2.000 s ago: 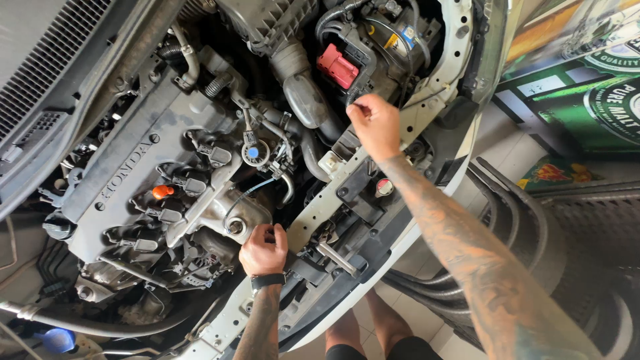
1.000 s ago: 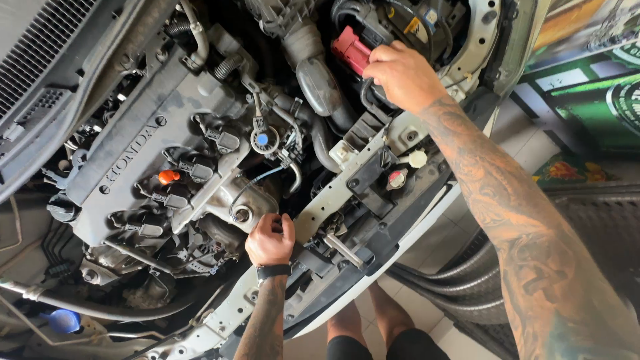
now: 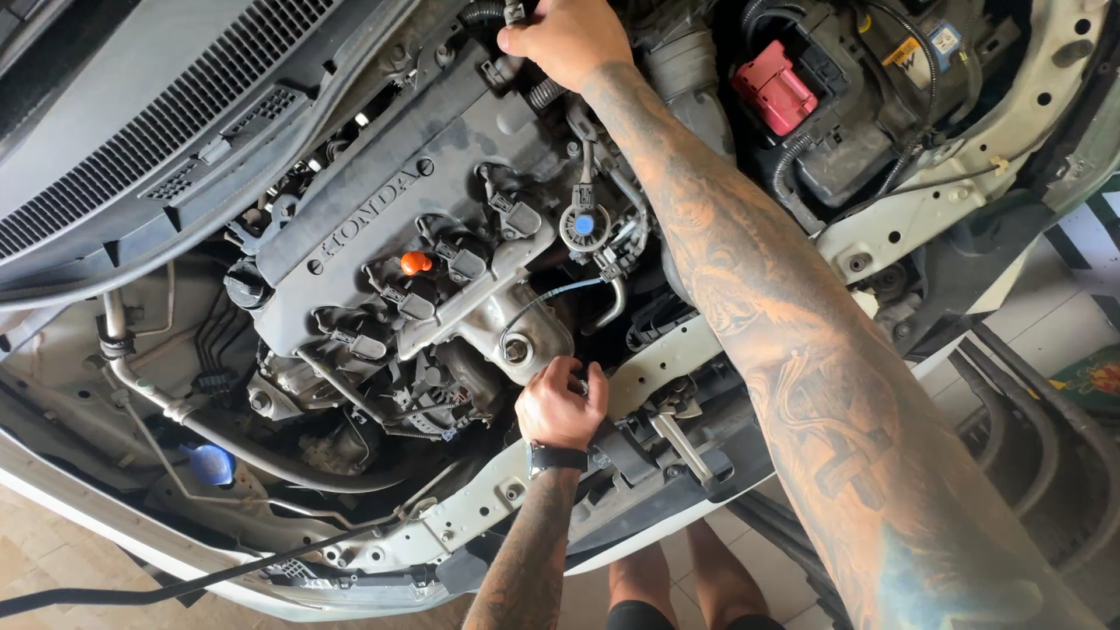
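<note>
My left hand (image 3: 563,401), a watch on its wrist, is curled at the front edge of the engine, just below the metal exhaust heat shield (image 3: 516,328); a small dark part shows between thumb and fingers, too little to name. At the top edge of the view, my right hand (image 3: 569,39) reaches over the back corner of the Honda engine cover (image 3: 385,206). Its thumb and fingers are at a small grey fitting (image 3: 514,12) beside a corrugated hose; whether they grip it is unclear. An orange dipstick handle (image 3: 416,262) stands by the ignition coils.
The red battery terminal cover (image 3: 775,87) lies right of my right forearm. A pale radiator support (image 3: 674,363) crosses the front, with a metal latch (image 3: 682,446) on it. A black hood prop rod (image 3: 175,591) runs along the lower left. A blue reservoir cap (image 3: 210,464) sits at the left.
My right hand has moved from the red battery cover across to the rear of the engine cover. My left hand stays by the heat shield. The view has shifted.
</note>
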